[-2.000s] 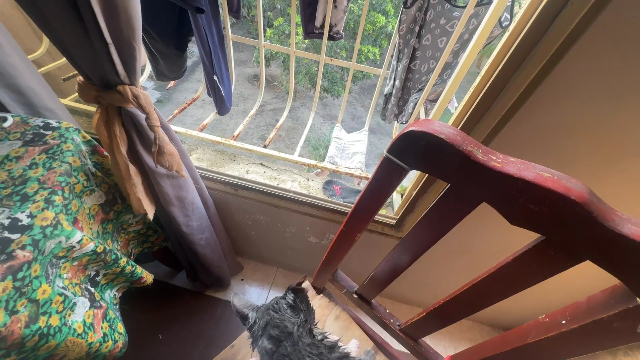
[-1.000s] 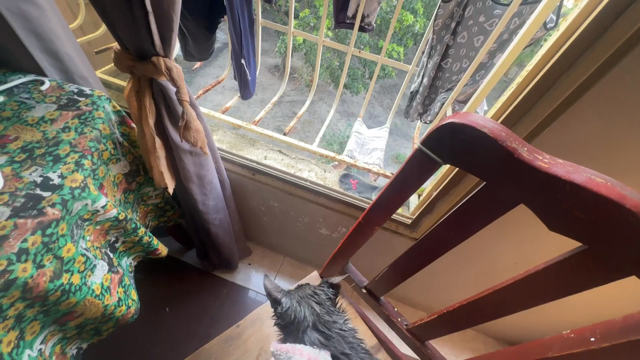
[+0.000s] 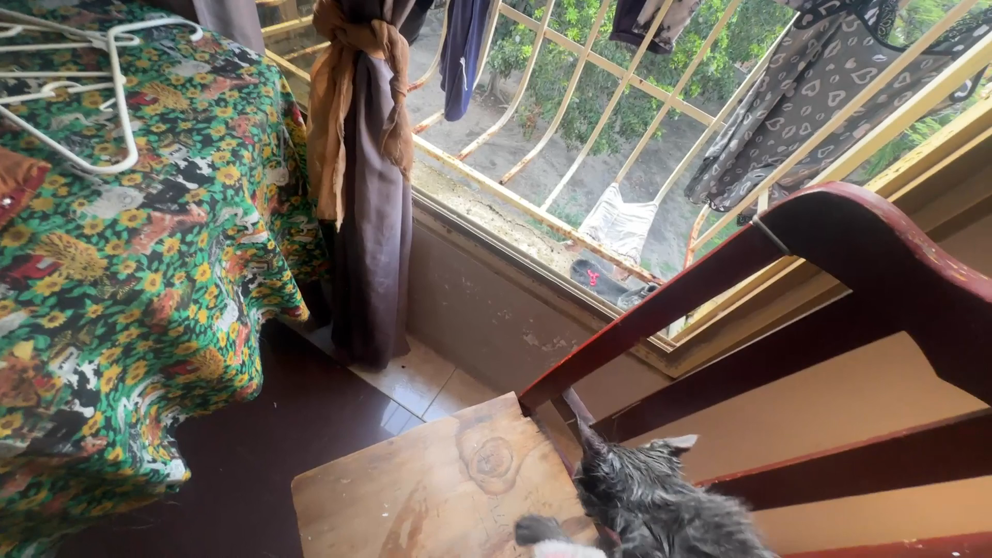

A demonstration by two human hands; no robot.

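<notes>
Neither of my hands shows in the head view. A grey kitten with wet-looking fur [image 3: 659,496] is at the lower right, on the wooden seat board [image 3: 434,480] and close against the slats of a dark red wooden chair back [image 3: 860,232]. Its head points towards the chair back. Beside it, at the bottom edge, lies a small part of something pale pink and white [image 3: 566,549]; what it is, I cannot tell. A dark furry paw or tail tip [image 3: 539,530] rests on the board just above that.
White plastic hangers [image 3: 124,101] lie on a flowered cloth [image 3: 194,194] at the left. A tied grey curtain [image 3: 372,256] hangs by the window. Clothes, including a heart-patterned garment [image 3: 814,101], hang at the cream metal window bars [image 3: 573,54]. Floor tiles [image 3: 418,372] show below the wall.
The view has swung left and down, showing more of the flowered cloth, the hangers and the seat board. The kitten has moved nearer the chair back's slats and turned its head towards them.
</notes>
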